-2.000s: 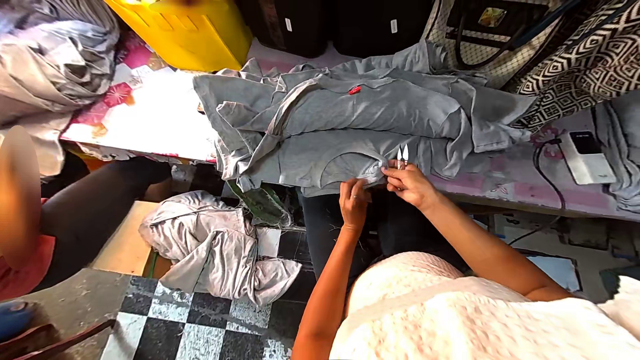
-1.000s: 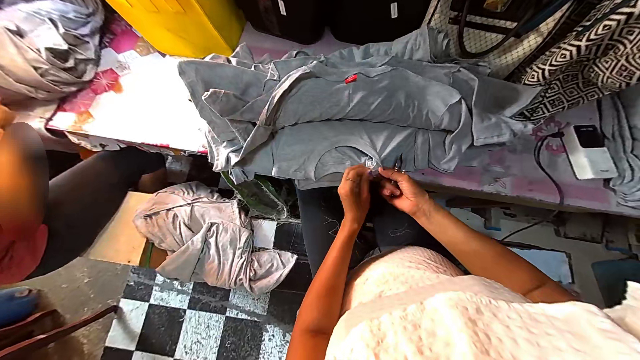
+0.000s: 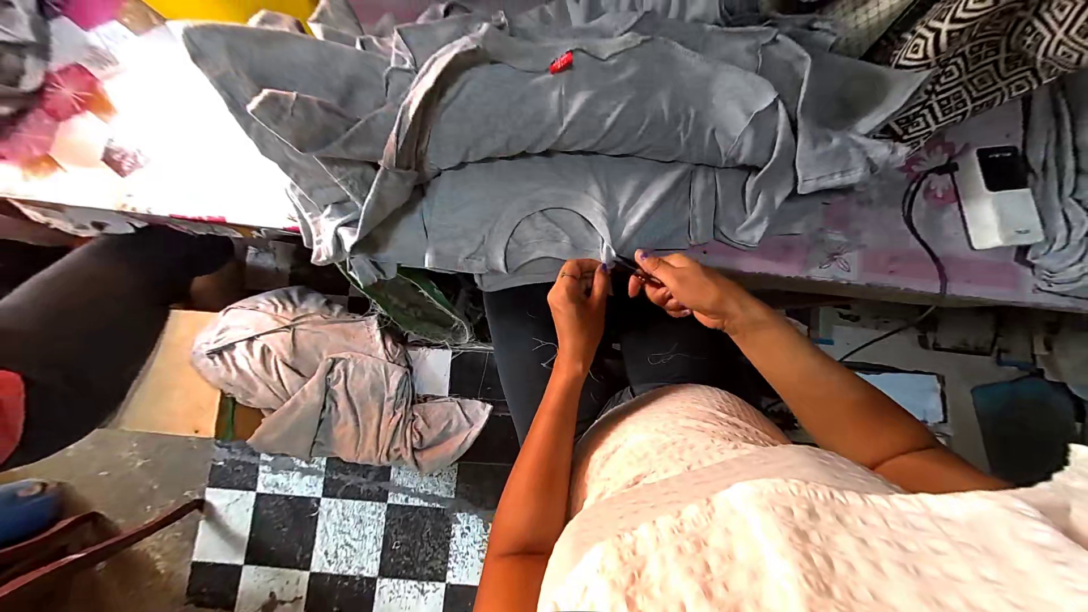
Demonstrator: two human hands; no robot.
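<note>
Grey knit shirts [image 3: 595,110] lie piled along the bench edge, one with a small red tag [image 3: 562,62] at its collar. My left hand [image 3: 580,297] pinches the neckline [image 3: 557,223] of the nearest grey shirt between thumb and fingers. Close on its right, my right hand [image 3: 684,285] holds small thread snips [image 3: 631,265], their dark tip pointing left at the pinched fabric. The hand covers most of the snips, and whether their blades are apart cannot be seen.
A white device [image 3: 999,200] with a black cable sits on the pink patterned bench [image 3: 816,242]. At left, a crumpled light garment [image 3: 331,382] lies beside a cardboard piece [image 3: 170,374] above the checkered floor. A person's dark-clothed leg [image 3: 93,323] is at far left.
The snips' two silver blades, which pointed up from my right hand two seconds ago, now point left toward the neckline. My left hand keeps its pinch. The view has moved closer.
</note>
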